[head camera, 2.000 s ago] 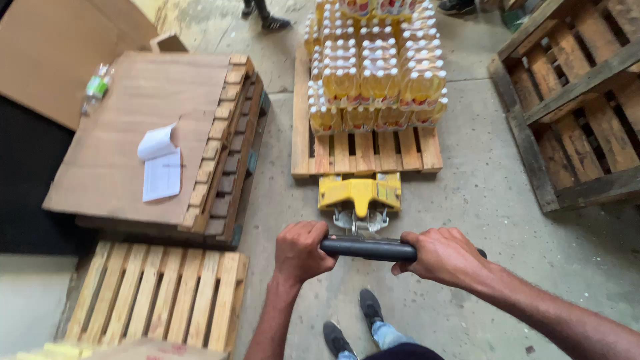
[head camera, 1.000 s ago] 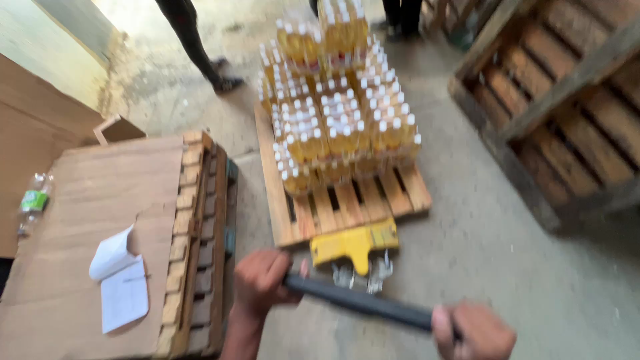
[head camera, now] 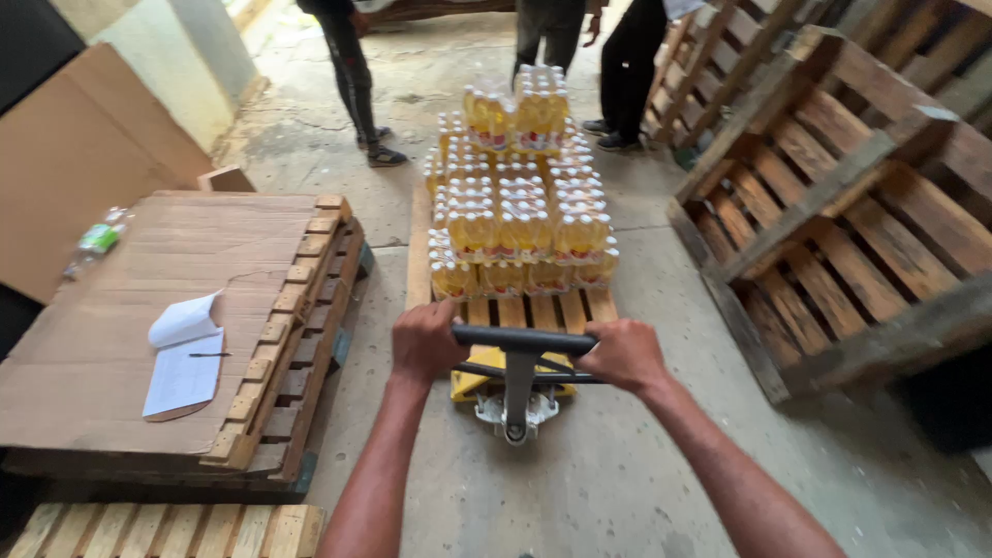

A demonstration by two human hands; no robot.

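My left hand (head camera: 425, 345) is closed around the left end of the black handle (head camera: 523, 339) of a yellow pallet jack (head camera: 474, 381), and my right hand (head camera: 622, 355) grips its right end. The jack stands at the near edge of a wooden pallet (head camera: 511, 311), its forks hidden beneath. On that pallet, packs of yellow drink bottles with white caps (head camera: 511, 225) are stacked in tiers, two packs on top. The steering wheel assembly (head camera: 515, 418) shows on the floor below the handle.
Left, a pallet stack (head camera: 310, 310) carries a cardboard sheet (head camera: 85, 349) with an open notepad and pen (head camera: 184, 360) and a plastic bottle (head camera: 99, 239). Another pallet (head camera: 170, 533) lies nearer. Wooden pallets (head camera: 845, 201) stand tilted at right. People (head camera: 353, 77) stand beyond the load.
My right hand, apart from the handle's middle and blurred a second ago, is now at its right end. The handle has levelled from its slant. More of the people beyond the load shows.
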